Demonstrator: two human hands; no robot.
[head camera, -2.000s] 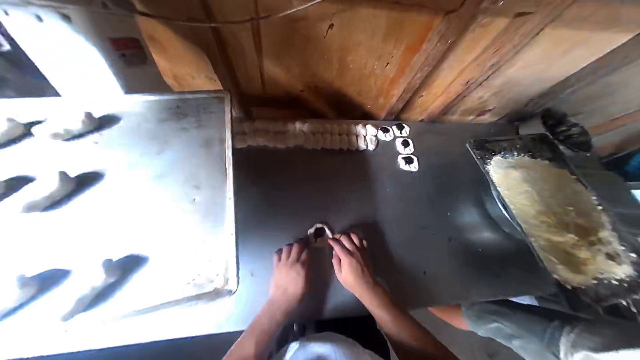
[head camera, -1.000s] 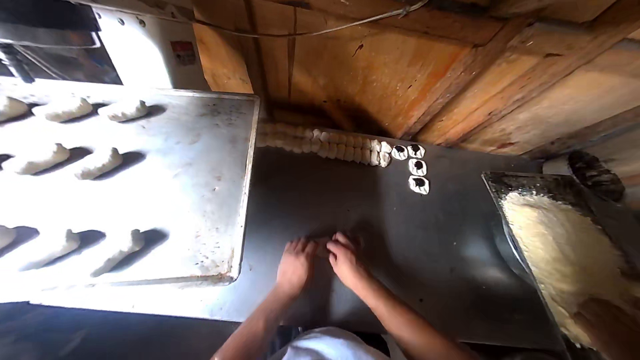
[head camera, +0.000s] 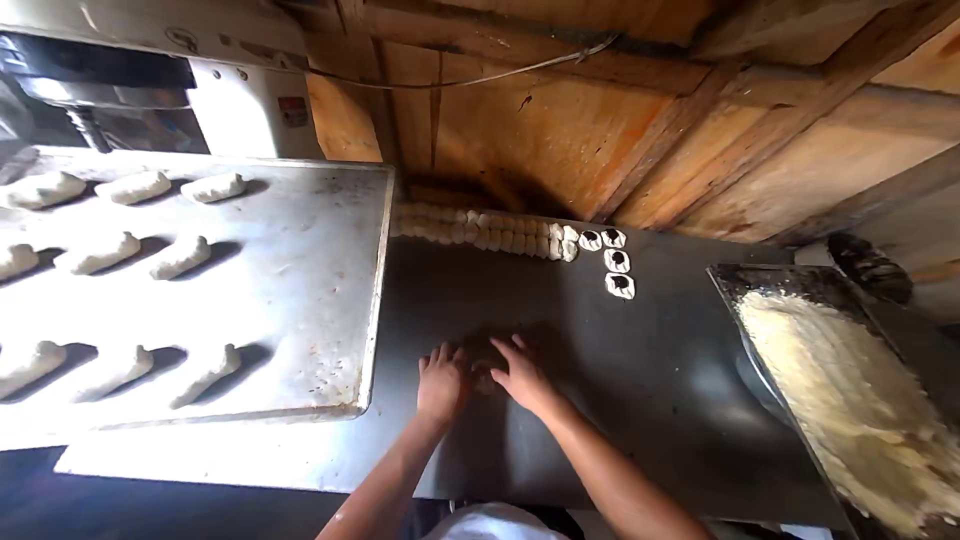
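A small, shadowed piece of dough (head camera: 486, 375) lies on the dark metal table between my two hands. My left hand (head camera: 442, 381) rests flat at its left side, fingers pointing forward. On its right is my right hand (head camera: 520, 370), thumb and forefinger spread apart and the fingertips near the dough. Whether either hand touches it cannot be made out. Farther back sit several flattened dough pieces with a dark filling (head camera: 619, 286), beside rows of small dough balls (head camera: 517, 234) along the wall edge.
At left a large metal baking tray (head camera: 377, 300) holds several shaped dough pieces (head camera: 181, 257). A dark tray (head camera: 726, 300) with a pale yellow, crumbly mass (head camera: 840, 390) stands at right. Behind are a plank wall (head camera: 525, 142), a hanging cable (head camera: 480, 81) and a white machine (head camera: 251, 112).
Two seconds ago a dough piece with dark filling showed open between my hands; now the piece there is shadowed and its filling cannot be seen. My right thumb and forefinger have spread apart.
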